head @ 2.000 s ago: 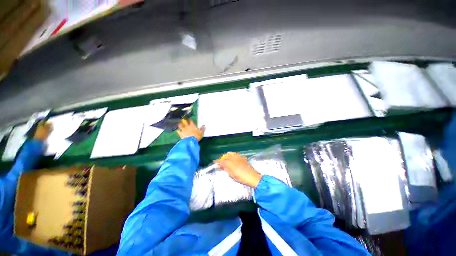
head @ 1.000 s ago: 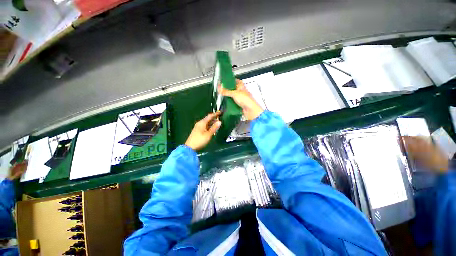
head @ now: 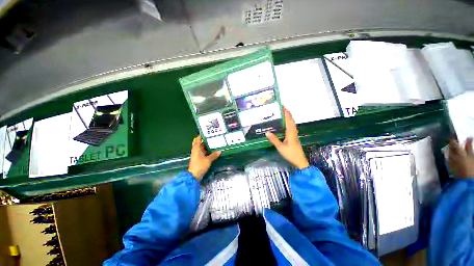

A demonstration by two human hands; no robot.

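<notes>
A retail gift box [head: 236, 101] is held tilted over the belt, its green back with a grid of small pictures and text facing me. My left hand [head: 201, 159] grips its lower left edge. My right hand [head: 289, 141] grips its lower right corner, thumb on the face. Small accessory packets [head: 231, 196] in clear shiny bags stand in short rows on the near ledge, below my hands.
A box lid [head: 101, 127] lies on the green belt [head: 156, 117] at left, an open white box base [head: 307, 88] at right. Bagged tablets [head: 393, 195] lean at right beside another person's hand [head: 460, 158]. A cardboard carton [head: 86, 223] is at lower left.
The box, earlier upright edge-on in my hands, is now turned with its back towards me. Before that, my hands were over the belt and the packets. Boxes at left have shifted left.
</notes>
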